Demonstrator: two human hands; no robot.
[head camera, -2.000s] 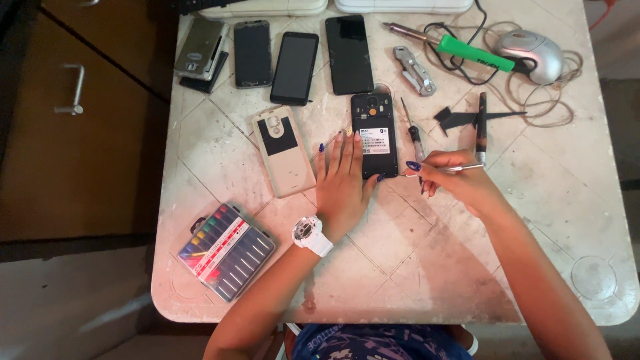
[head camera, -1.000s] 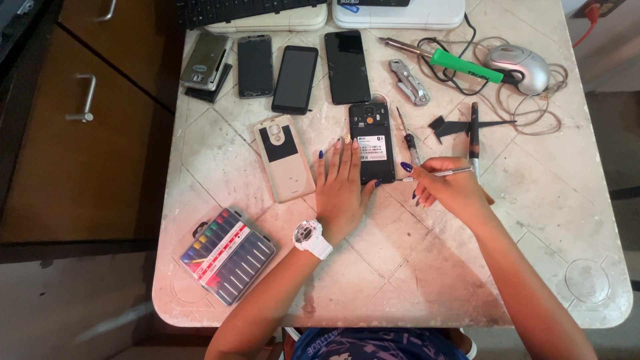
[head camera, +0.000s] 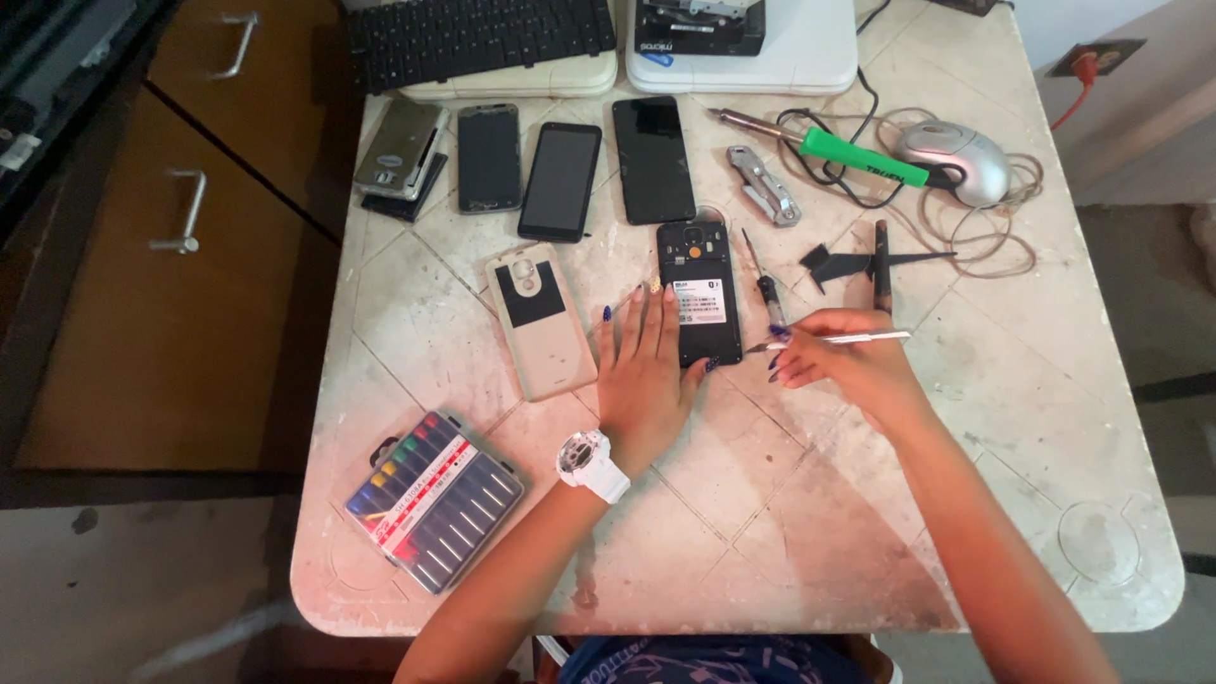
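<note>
A black smartphone with its back cover off (head camera: 708, 344) lies on the table, a labelled battery showing. Flat beside it, my left hand (head camera: 643, 366) rests with fingertips on its left edge and the thumb at its bottom edge. My right hand (head camera: 845, 366) holds a slim metal craft knife (head camera: 869, 336), its pointed tip close to the phone's lower right corner; whether it touches, I cannot tell. The beige back cover (head camera: 551, 347) lies left of the phone. A small screwdriver (head camera: 768, 293) lies between the phone and my right hand, and a dark-handled tool (head camera: 882, 266) just beyond that hand.
Three phones, one of them a black smartphone (head camera: 655, 161), line the back beside stacked phone parts (head camera: 401, 152). Rightward are a folding multitool (head camera: 763, 187), green soldering iron (head camera: 860, 157), corded mouse (head camera: 953, 161) and black brush (head camera: 841, 265). A screwdriver set (head camera: 435, 502) sits front left; a keyboard (head camera: 484, 38) is behind.
The view has shifted a little, showing more of the table's back. Both hands stay near the phone, the left still flat beside it and the right still holding the knife at its lower right corner.
</note>
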